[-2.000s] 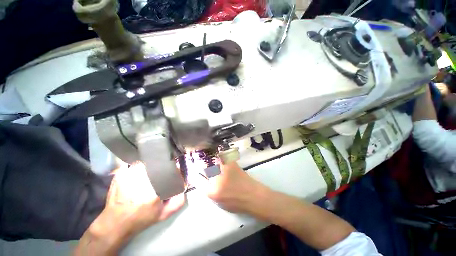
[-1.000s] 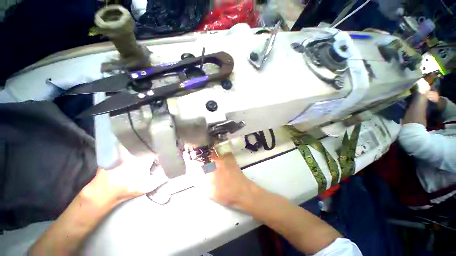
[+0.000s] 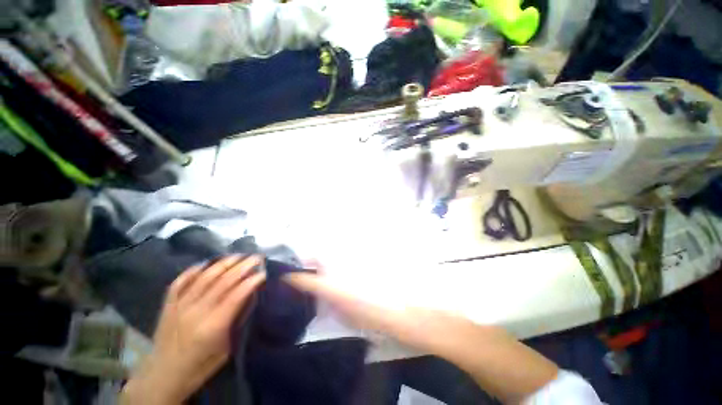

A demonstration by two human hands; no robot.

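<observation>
A charcoal-grey garment piece (image 3: 142, 281) lies bunched at the table's left end, with pale grey cloth (image 3: 178, 210) behind it. A navy fabric part (image 3: 285, 312) lies against its right side and hangs over the front edge. My left hand (image 3: 206, 308) lies over the grey cloth, fingers bent together on it at the navy part. My right hand (image 3: 336, 297) reaches in from the right, blurred and overexposed; its fingertips pinch the navy part's upper edge and are partly hidden by it. The sewing machine (image 3: 518, 142) stands right of both hands.
Thread snips (image 3: 435, 129) rest on the machine head. Small black scissors (image 3: 507, 217) lie under the arm. Green-yellow straps (image 3: 602, 273) wrap the bed at right. A beige machine part (image 3: 39, 237) stands at far left. Dark garments and a red bag (image 3: 467, 73) lie behind the table.
The view has swung left, so the machine sits farther right. Both hands have left the needle area and are now together on the grey and navy cloth at the left.
</observation>
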